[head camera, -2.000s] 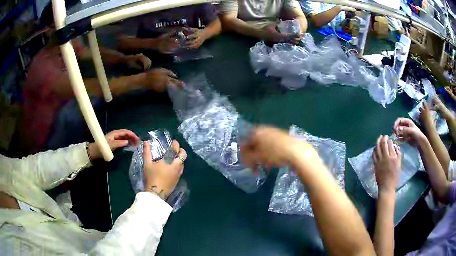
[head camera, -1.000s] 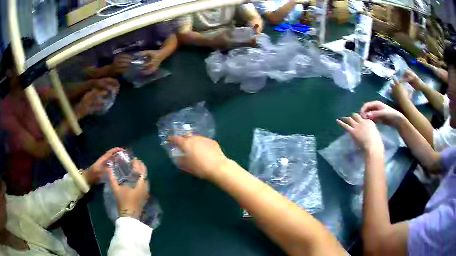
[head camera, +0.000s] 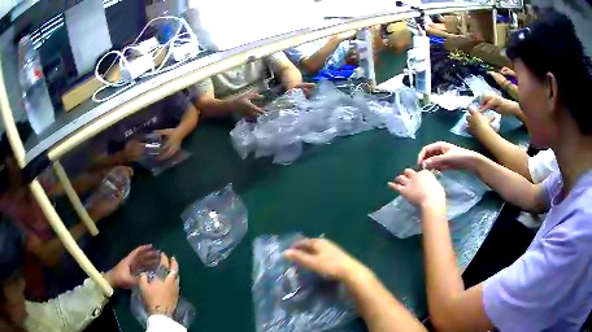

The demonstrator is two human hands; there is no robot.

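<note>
My right hand (head camera: 324,258) reaches in from the lower right, slightly blurred, over the upper part of a flat clear poly bag (head camera: 272,292). Whether its fingers pinch the bag is hidden. A shiny round clear shape with a pale centre (head camera: 290,283) shows on this bag, below my fingertips. Farther off and to the left, a second clear bag (head camera: 224,249) lies on the dark green table with a clear cup and white centre piece (head camera: 214,224) on or in it. My left hand is not in view.
A pile of cloudy bags (head camera: 311,123) lies at the table's far side. Another person's hands (head camera: 156,285) hold a clear cup at lower left. A person (head camera: 545,240) works over a bag (head camera: 415,214) at right. A pale tube frame (head camera: 195,81) crosses above.
The view has turned, shifting things left. My right hand has left the farther bag and cup and now is over the nearer bag. The hands behind the pile have parted.
</note>
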